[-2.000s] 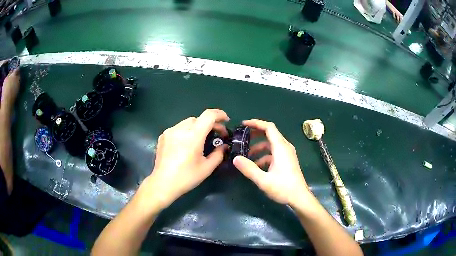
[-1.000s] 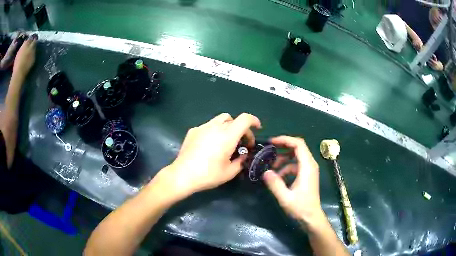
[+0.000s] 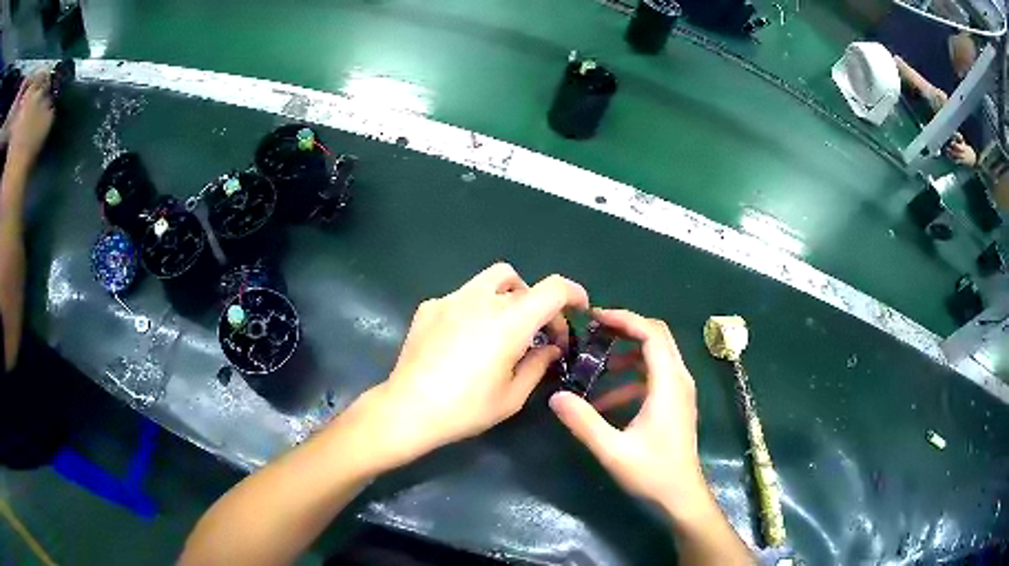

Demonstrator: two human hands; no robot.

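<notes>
A dark round part (image 3: 588, 366) with a glossy rim is held between my two hands above the green mat. My right hand (image 3: 642, 404) grips its rim with thumb and fingers. My left hand (image 3: 470, 348) is closed on the part's other side, with a small pale round tip (image 3: 540, 341) showing between the fingers. The fingers hide much of the part, so I cannot tell whether it is one piece or two. A mallet (image 3: 746, 415) with a pale head and worn yellowish handle lies on the mat right of my hands.
Several open black housings (image 3: 259, 332) stand at left, with a blue circuit board (image 3: 115, 261) beside them. A white strip (image 3: 487, 153) separates the mat from the green belt, which carries black housings (image 3: 582, 97). Another person's arm (image 3: 24, 144) is at far left. A small pale piece (image 3: 936, 440) lies far right.
The held part has turned from showing its flat face to nearly edge-on, and the hands have drawn slightly closer together. The housing on the belt has moved left.
</notes>
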